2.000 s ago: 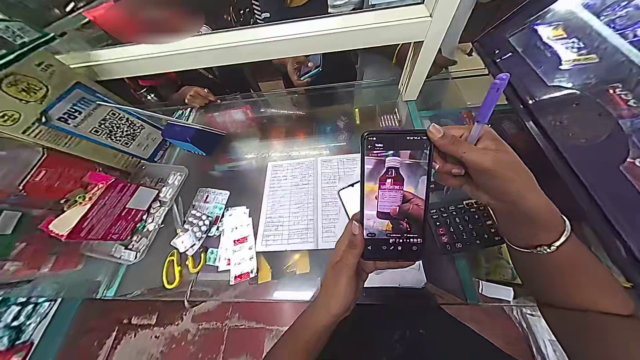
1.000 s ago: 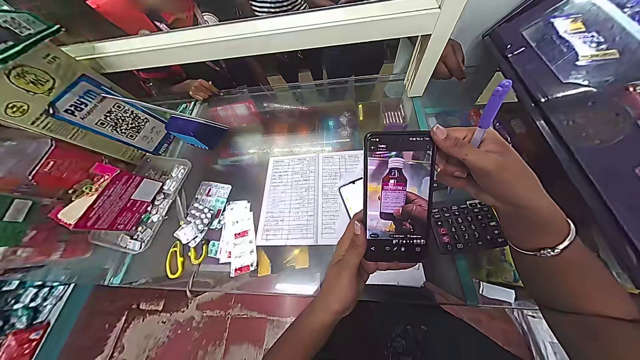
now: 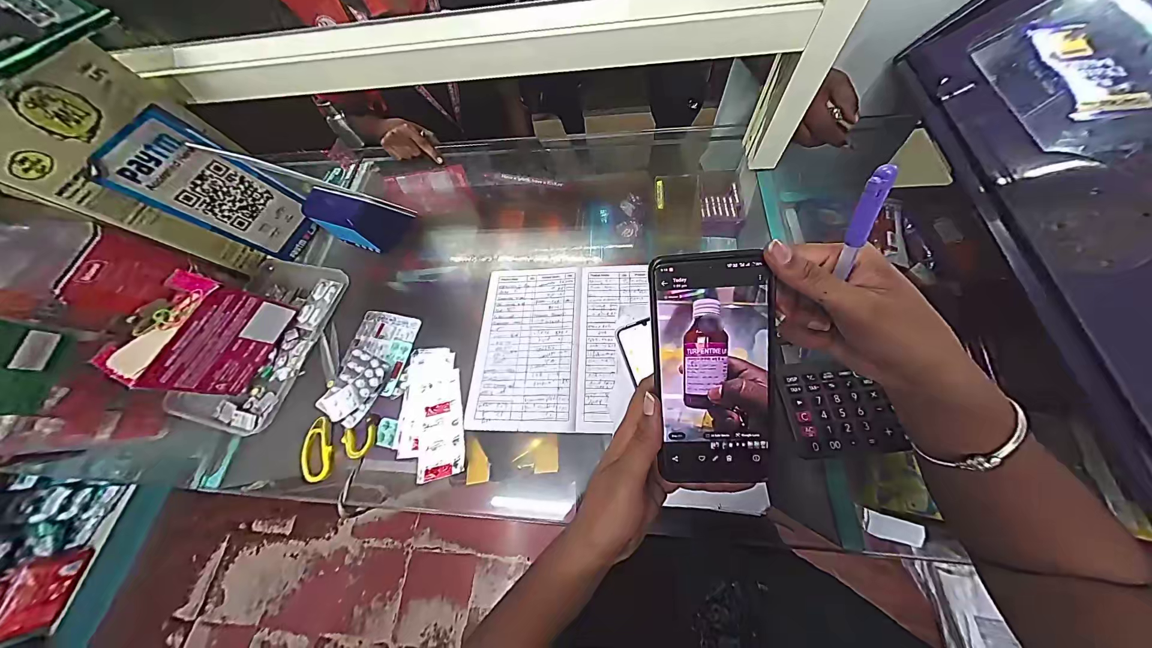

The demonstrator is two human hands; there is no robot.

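A black smartphone point(image 3: 711, 369) is held upright above a glass counter, its screen showing a photo of a small brown bottle with a pink label. My left hand point(image 3: 621, 477) grips its lower left side. At its upper right edge are the fingertips of my right hand point(image 3: 846, 297), which also holds a purple pen point(image 3: 869, 211) pointing up between the fingers. Under the phone lies an open ruled notebook point(image 3: 526, 351) with handwriting, partly hidden. A black calculator point(image 3: 841, 414) sits below my right hand. Left of the notebook are blister strips point(image 3: 364, 373) and yellow-handled scissors point(image 3: 319, 448).
A clear plastic tub point(image 3: 315, 346) of blister packs stands at the left, a red packet point(image 3: 216, 342) on it. Behind are a payment QR stand point(image 3: 216, 193) and a dark blue box point(image 3: 355, 216). Beyond the white frame point(image 3: 486, 49), other people's hands point(image 3: 409, 139) rest near the counter.
Another person's hand at the upper right, absent two seconds ago, has come lower past the white post since one second ago. My hands keep the phone and pen in much the same pose.
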